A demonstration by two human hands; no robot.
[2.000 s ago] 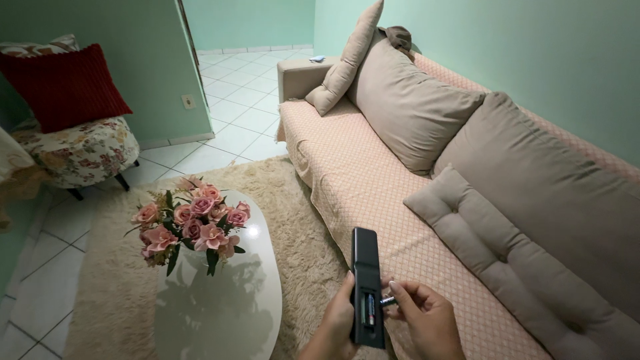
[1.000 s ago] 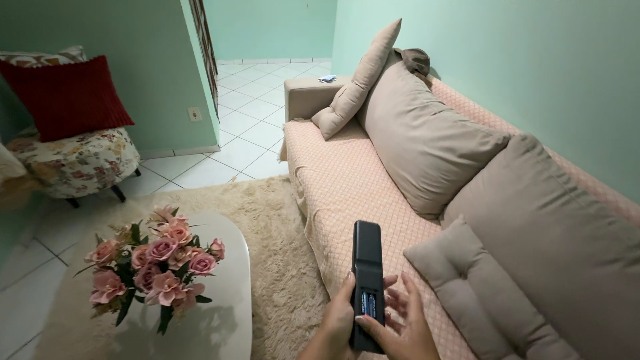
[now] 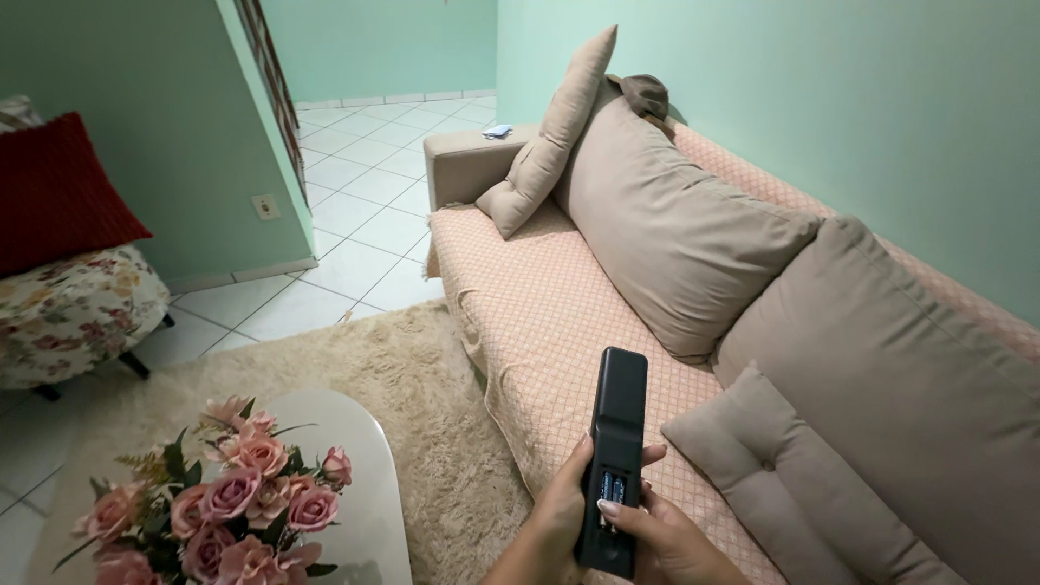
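A black remote control is held back side up, its battery compartment uncovered, in front of the sofa seat. Two blue batteries lie side by side inside the compartment. My left hand is wrapped around the remote's left side, with fingertips showing past its right edge. From the right, my right hand touches the remote, the thumb resting over the lower ends of the batteries; its other fingers are partly hidden behind the remote. The battery cover is not seen.
The sofa, with a pink patterned cover and beige cushions, fills the right side. At lower left, pink artificial-looking flowers stand on a white table above a shaggy rug. A floral seat holds a red cushion.
Two seconds ago my right hand held a battery beside the open compartment; now both batteries lie inside and my thumb is over their lower ends. The view has shifted somewhat.
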